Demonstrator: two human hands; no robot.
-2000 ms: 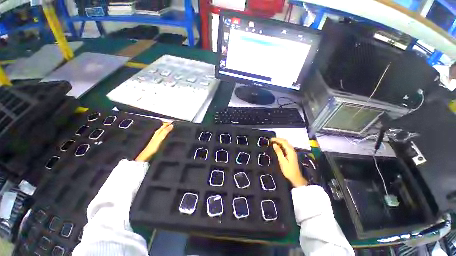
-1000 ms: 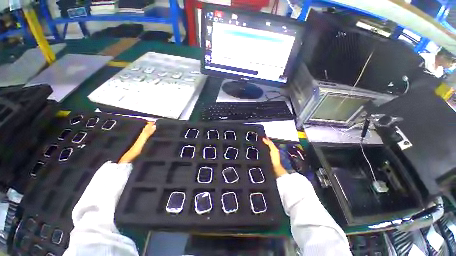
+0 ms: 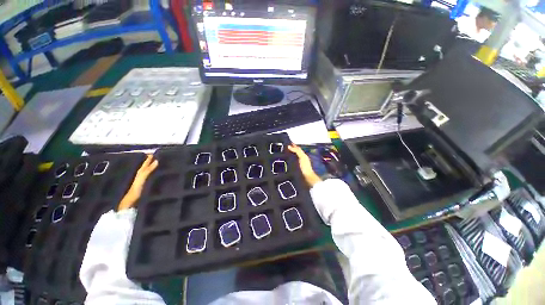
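A black foam tray (image 3: 170,209) lies in front of me on the bench, slightly tilted in view. Its right part holds several smartwatch units (image 3: 260,226) with dark faces and pale rims; pockets in its left part are empty. My left hand (image 3: 141,177) is on the tray's left edge near the far corner. My right hand (image 3: 305,165) is on its right edge near the far corner. Both hands hold the tray by its sides; the fingers are partly hidden.
A second foam tray (image 3: 89,205) with units adjoins at left. Behind are a white plastic tray (image 3: 143,104), monitor (image 3: 257,47) and keyboard (image 3: 269,118). At right stands the open test box (image 3: 391,179) with a pale probe (image 3: 426,173). Striped bundles (image 3: 496,250) lie lower right.
The view has turned right, so things appear further left. The held tray looks slightly rotated, its right side further away. The monitor now shows red and blue rows. Both hands stay on the tray.
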